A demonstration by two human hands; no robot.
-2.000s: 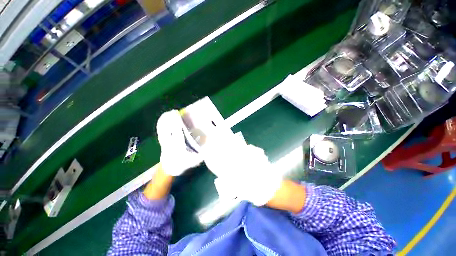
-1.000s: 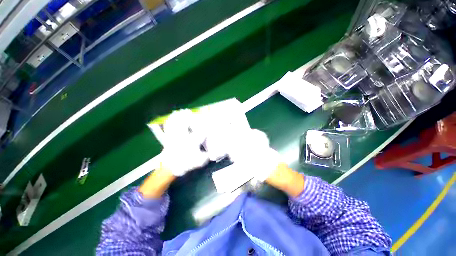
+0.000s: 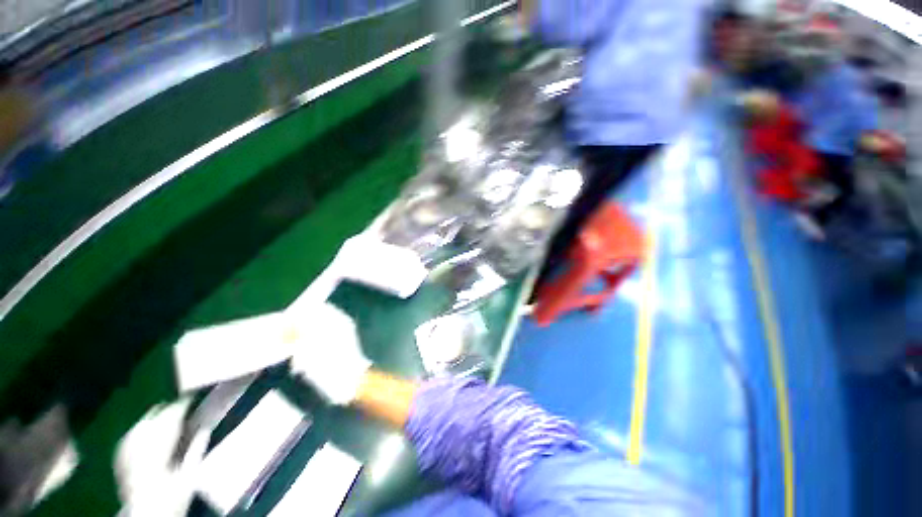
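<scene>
The picture is blurred. My right hand, in a white glove, is right of centre-left and grips the end of a white card. My left hand, also gloved, is a blurred white shape at the lower left; what its fingers do cannot be told. White sheets lie between and below the hands. A white leaflet stack lies beyond my right hand. A clear pack with a round disc lies alone on the green bench.
Clear packs are heaped up the bench. A blurred grey-white item is at the far left by the green belt. A red stool stands on the blue floor. A person in blue stands beyond the heap; others are further back.
The view has swung right, bringing in the people and more floor. My hands have moved apart. The yellow-edged piece no longer shows; the white card sticks out from my right hand.
</scene>
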